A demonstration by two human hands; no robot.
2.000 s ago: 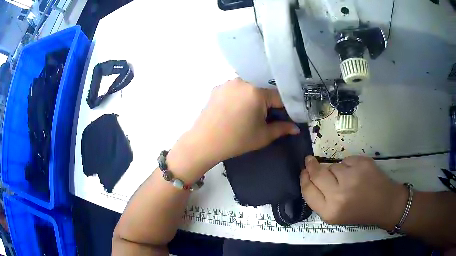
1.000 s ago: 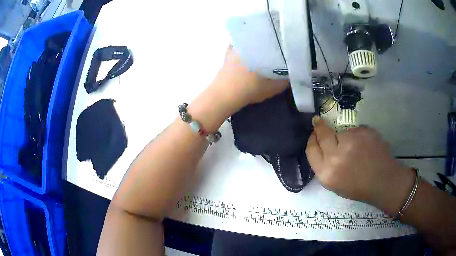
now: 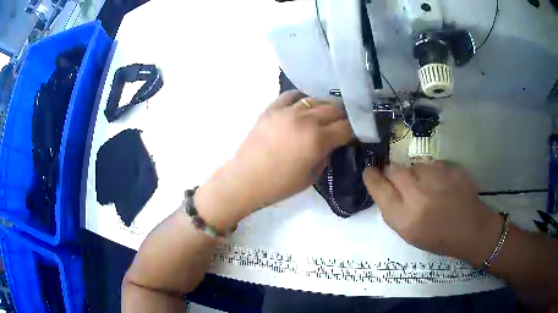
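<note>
A part-sewn black pouch point(image 3: 346, 183) lies under the machine head, its curved zipper band with pale teeth towards me. My left hand point(image 3: 287, 147) holds its left and far side, fingers bent beside the white machine arm. My right hand point(image 3: 428, 205) has its fingertips on the pouch's right edge, just below the needle area point(image 3: 385, 111). The presser foot is mostly hidden behind the arm. A zipper band loop point(image 3: 114, 98) and a flat black body panel point(image 3: 125, 174) lie on the left of the table.
Blue bins point(image 3: 73, 147) with black pieces stand at the left edge. The sewing machine head point(image 3: 352, 67) rises above my hands, with ribbed cream tension knobs point(image 3: 435, 79) to the right. Snips point(image 3: 544, 221) lie at the far right. A printed ruler point(image 3: 293, 264) runs along the front edge.
The pouch has turned under the machine; its broad flat panel no longer faces me and the zipper band shows more. My left hand has come back nearer and over the cloth.
</note>
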